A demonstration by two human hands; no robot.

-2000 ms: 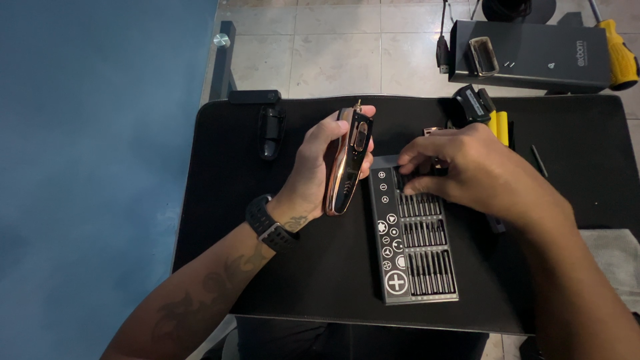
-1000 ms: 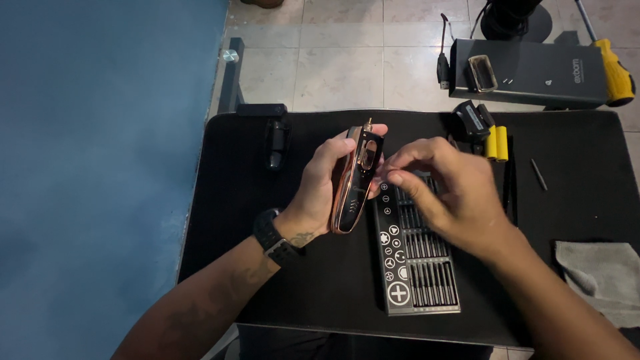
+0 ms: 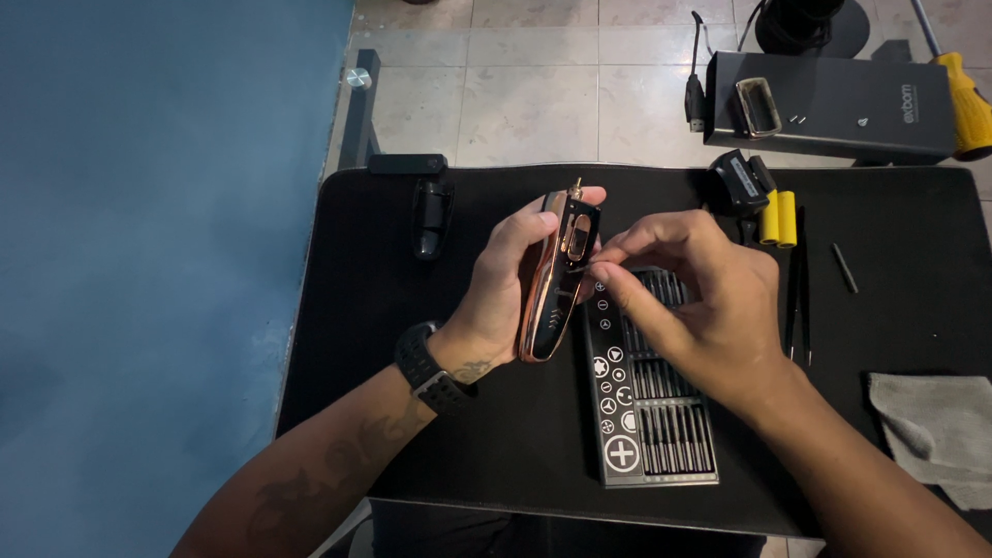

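My left hand (image 3: 504,271) is wrapped round a black and copper-coloured hair clipper body (image 3: 559,287), held upright with a brass-coloured pin showing at its top. Close to the clipper's right side, my right hand (image 3: 690,302) pinches something thin and small between thumb and forefinger; its tip reaches the clipper's face beside the switch. What exactly it is cannot be made out. Below my right hand lies a precision screwdriver bit case (image 3: 620,453) with rows of metal bits, partly hidden by that hand.
Around the black mat (image 3: 372,325) lie a black clipper part (image 3: 431,217), yellow battery cells (image 3: 786,219), tweezers (image 3: 798,294), a driver bit (image 3: 845,268) and a grey cloth (image 3: 930,434). Beyond stand a black box (image 3: 837,101) bearing a metal frame and small screws, and a yellow-handled screwdriver (image 3: 969,108).
My right hand has moved from above the bit case to the clipper's right side, its thumb and forefinger pinched together. My left hand still holds the clipper.
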